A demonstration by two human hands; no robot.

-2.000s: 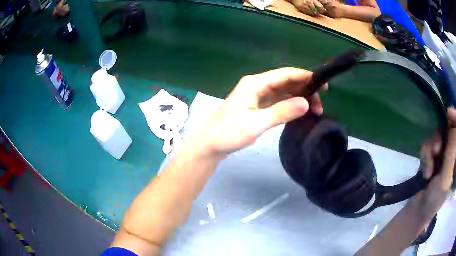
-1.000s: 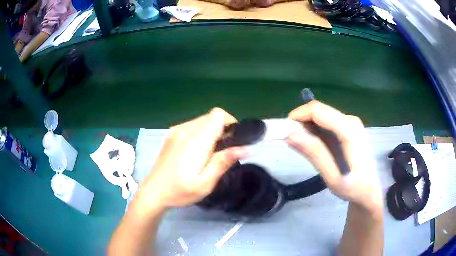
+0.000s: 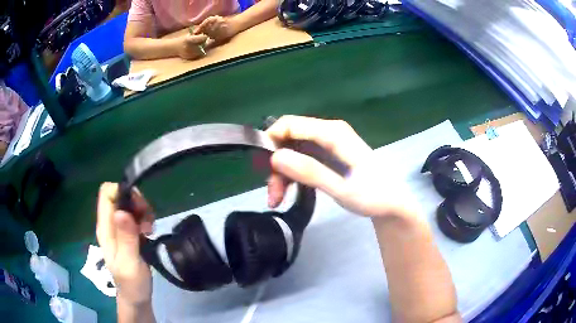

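A pair of black headphones (image 3: 256, 243) is held up above the grey-white mat (image 3: 360, 265), band at the top with a silver shine, ear cups hanging below and close together. My left hand (image 3: 123, 236) grips the band's left side near the slider. My right hand (image 3: 335, 167) grips the band's upper right side between thumb and fingers. A thin dark tip shows above the right fingers; I cannot tell clearly what it is. A thin white strip (image 3: 252, 309) lies on the mat below the cups.
Other headphones (image 3: 464, 192) lie at right, partly over a paper sheet (image 3: 521, 170) on a brown board. Two white bottles (image 3: 50, 271), a stained cloth (image 3: 98, 271) and a can (image 3: 16, 285) are at lower left. Beyond the green belt (image 3: 379, 82), a person's hands (image 3: 205, 36) rest on a tan board.
The view has shifted right. The headphones have turned from tilted and edge-on to a band-up pose, with both cups showing. My hands are now farther apart, one on each side of the band.
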